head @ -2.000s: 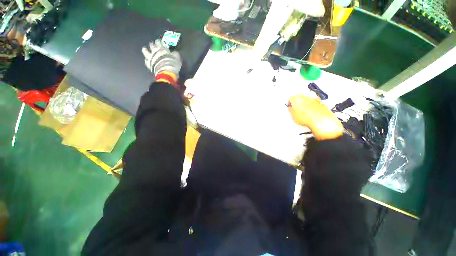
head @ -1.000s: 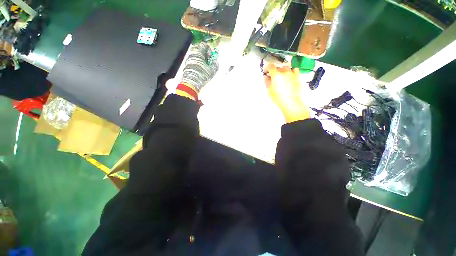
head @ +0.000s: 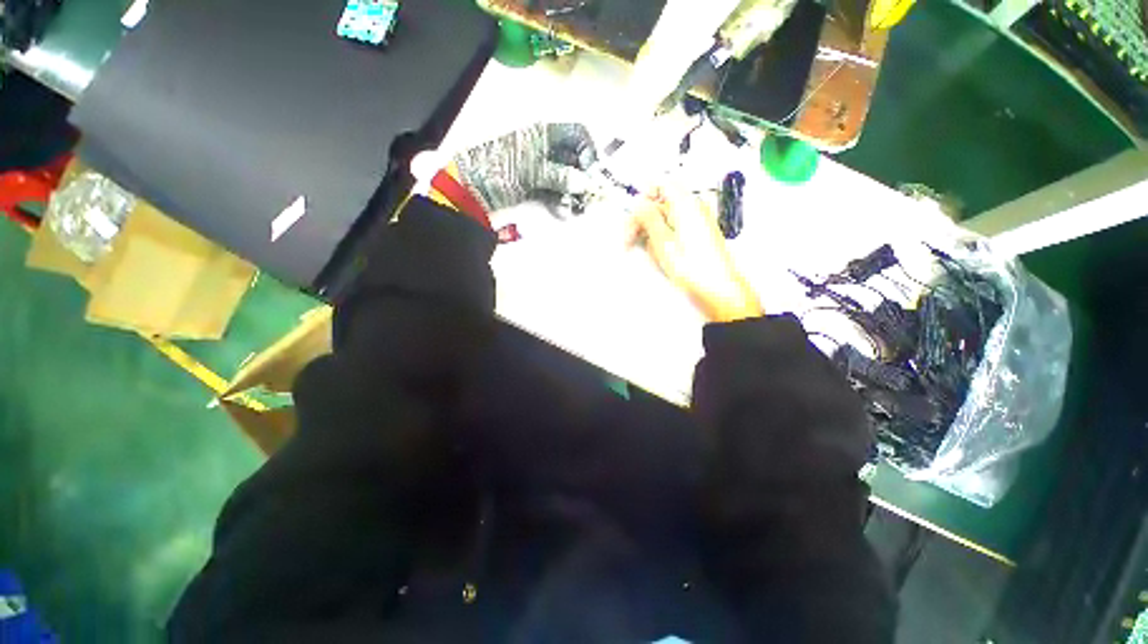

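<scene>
My left hand (head: 529,170), in a grey striped glove with a red cuff, is closed over the white sheet on a small circuit board, which its fingers mostly hide. My right hand (head: 692,245), bare, is just right of it, its fingertips pinching the end of a thin dark cable lead (head: 623,185) beside the gloved fingers. Glare blurs the contact between lead and board. A bundled black cable (head: 731,205) lies right of my right hand. Small blue-green circuit boards (head: 368,19) lie on the black pad (head: 283,126) at left.
A tangled pile of black cables (head: 925,346) lies at right by a clear plastic bag (head: 1020,390). Behind the work are a pale post (head: 680,50), a brown-edged station base (head: 837,107) and a green disc (head: 789,159). A cardboard box (head: 170,283) is at lower left.
My left hand went from the boards on the black pad to the white sheet. My right hand moved left, and both hands have come together. The camera view has shifted.
</scene>
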